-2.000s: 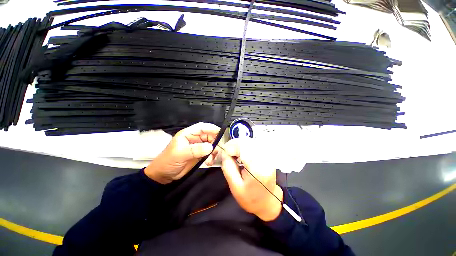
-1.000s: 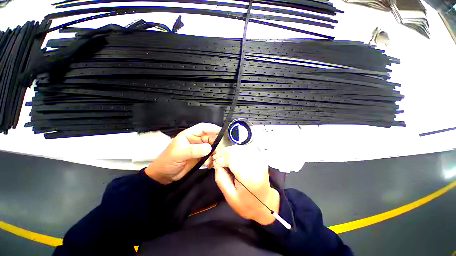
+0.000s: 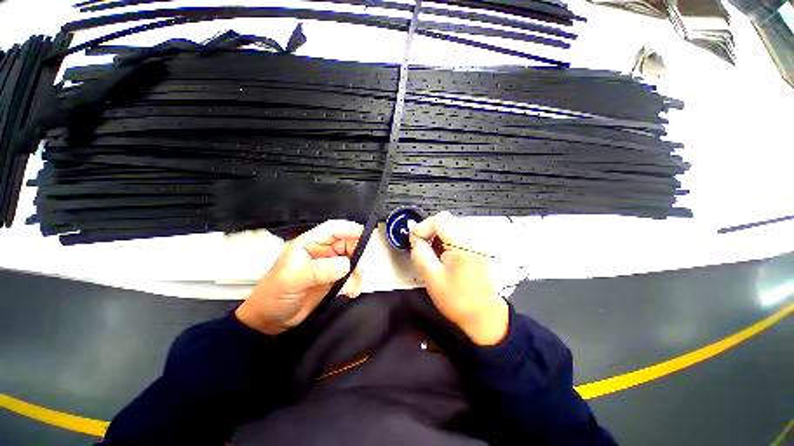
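My left hand holds a long narrow black strap between thumb and fingers. The strap runs away from me across the pile of punched black straps, and its near end hangs toward my lap. My right hand is pinched on a thin applicator, with my fingertips at the small dark paint pot. The applicator's tip is hidden at the pot. The pot stands at the pile's near edge, between my hands.
A dark soft cloth lies at the pile's near edge, left of the pot. More black straps lie beyond the pile, and others at the far left. A beige scrap and stacked panels lie at the far right.
My right hand has moved from the strap up and right to the pot, with the applicator. My left hand and the strap have shifted slightly left.
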